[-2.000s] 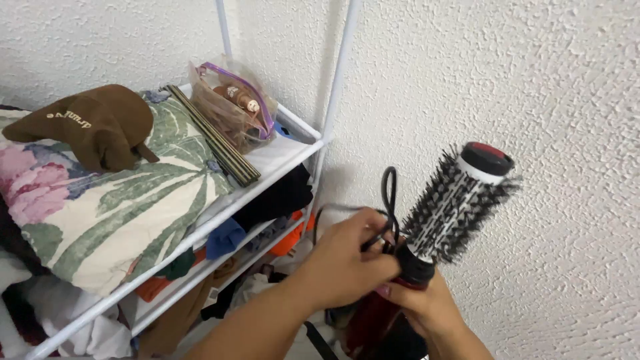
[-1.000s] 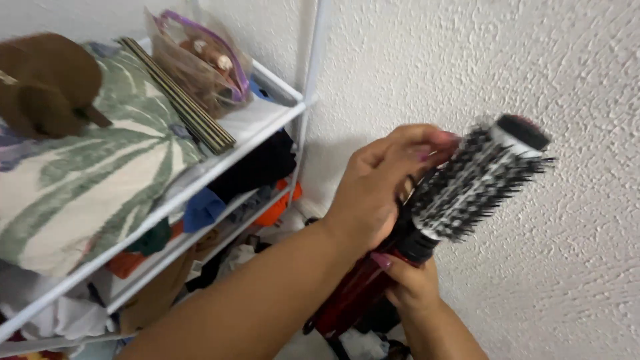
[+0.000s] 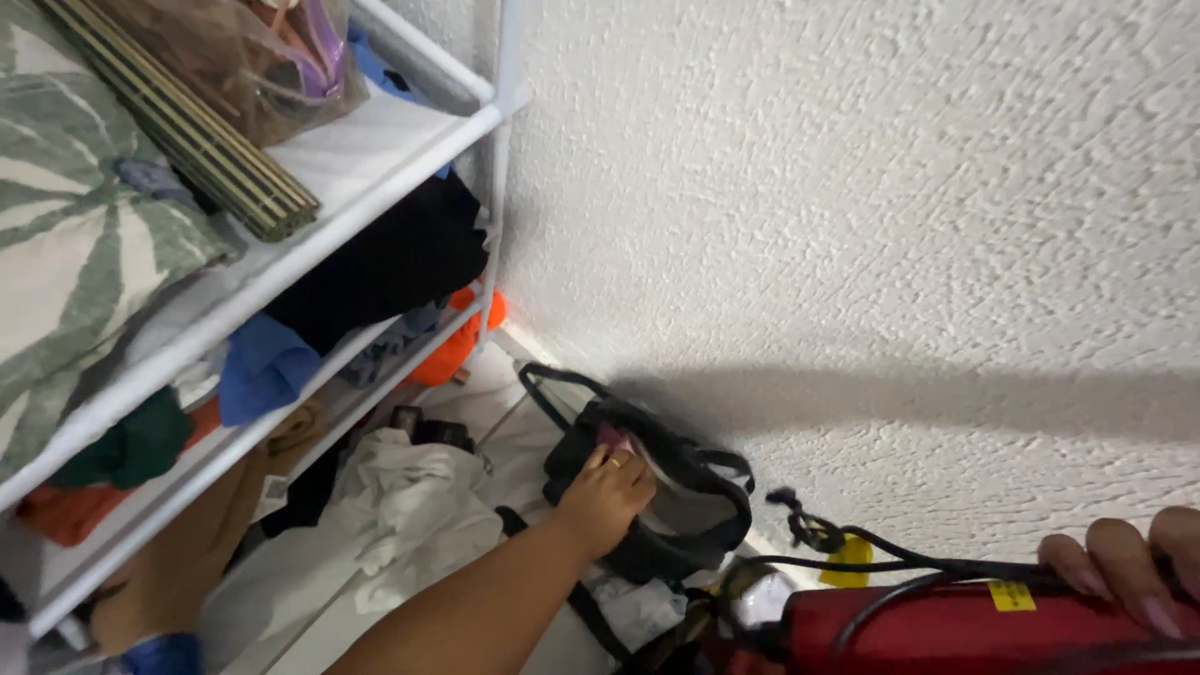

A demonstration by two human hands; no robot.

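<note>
My left hand (image 3: 605, 492), with a ring on one finger, reaches down to the open top of a black bag (image 3: 670, 548) on the floor by the wall. Its fingers touch something pink (image 3: 614, 436) at the bag's edge; whether they grip it I cannot tell. At the lower right edge, my right hand (image 3: 1125, 572) is closed on the red handle of a hot-air brush (image 3: 900, 628), its black cord (image 3: 872, 564) lying along the handle. The bristled end is out of view.
A white metal shelf rack (image 3: 412, 169) at the left holds a leaf-print cloth (image 3: 84, 244), a rolled bamboo mat (image 3: 187, 122), a clear bag (image 3: 253, 66) and folded clothes. White cloth (image 3: 412, 506) lies low beside the rack. A textured white wall (image 3: 844, 234) rises at the right.
My left hand has left the brush and moved down to the black bag. My right hand has carried the brush to the lower right edge. The view has shifted down toward the floor.
</note>
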